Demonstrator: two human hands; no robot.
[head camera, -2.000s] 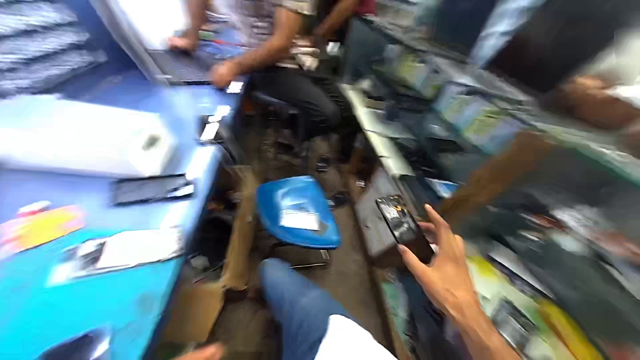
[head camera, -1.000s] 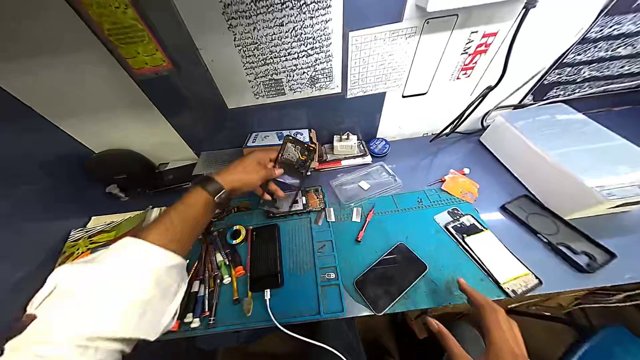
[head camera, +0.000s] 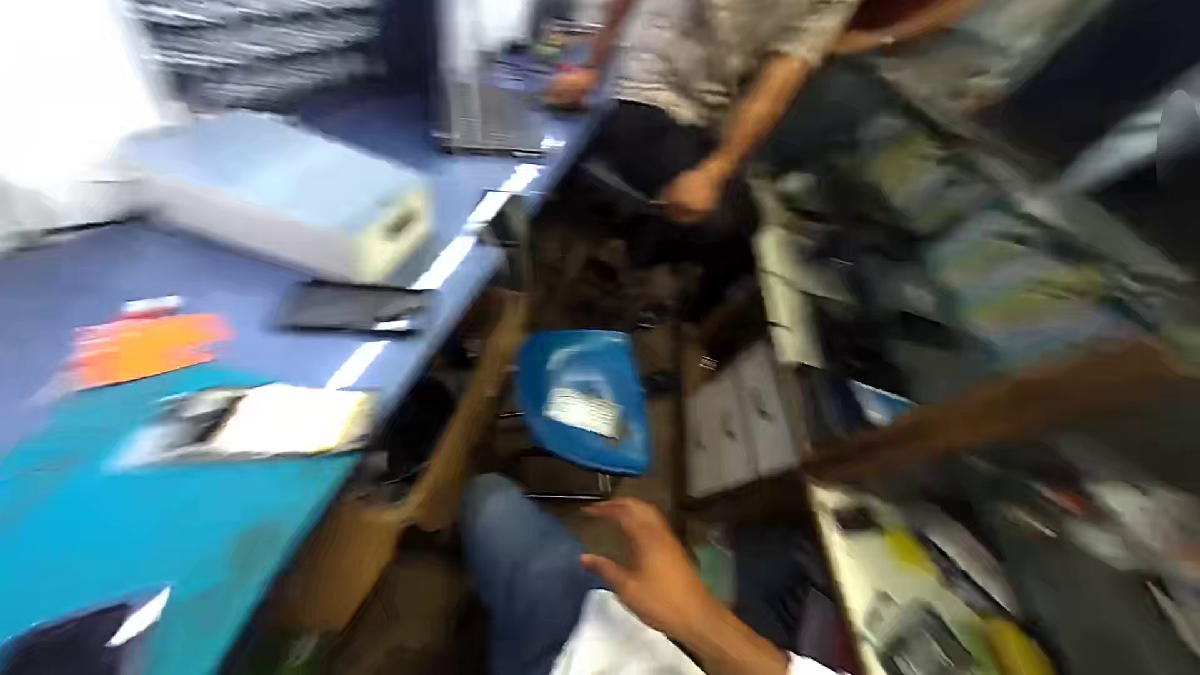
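Observation:
My right hand (head camera: 652, 567) hangs over my knee, palm turned left, thumb and fingers apart and holding nothing. Beyond it stands a blue stool (head camera: 583, 401) with a pale paper-like piece on its seat. My left hand is out of the frame. To the left, on the teal mat (head camera: 244, 525), lies an opened phone (head camera: 281, 419) with a whitish back, blurred. A dark phone on the mat (head camera: 80, 642) is cut by the lower left edge. Near the bench edge rests a dark phone case (head camera: 354, 307).
An orange packet (head camera: 150, 345) and a long white box (head camera: 272, 197) occupy the blue bench. Another person (head camera: 694, 94) sits at its far end. On the right runs a cluttered glass counter (head camera: 1031, 525) with a wooden edge; white drawers (head camera: 741, 422) stand beyond the stool.
The view has swung from the bench to the aisle since one second ago. My right hand, shown holding a phone two seconds ago, is now empty. My left hand has left the view.

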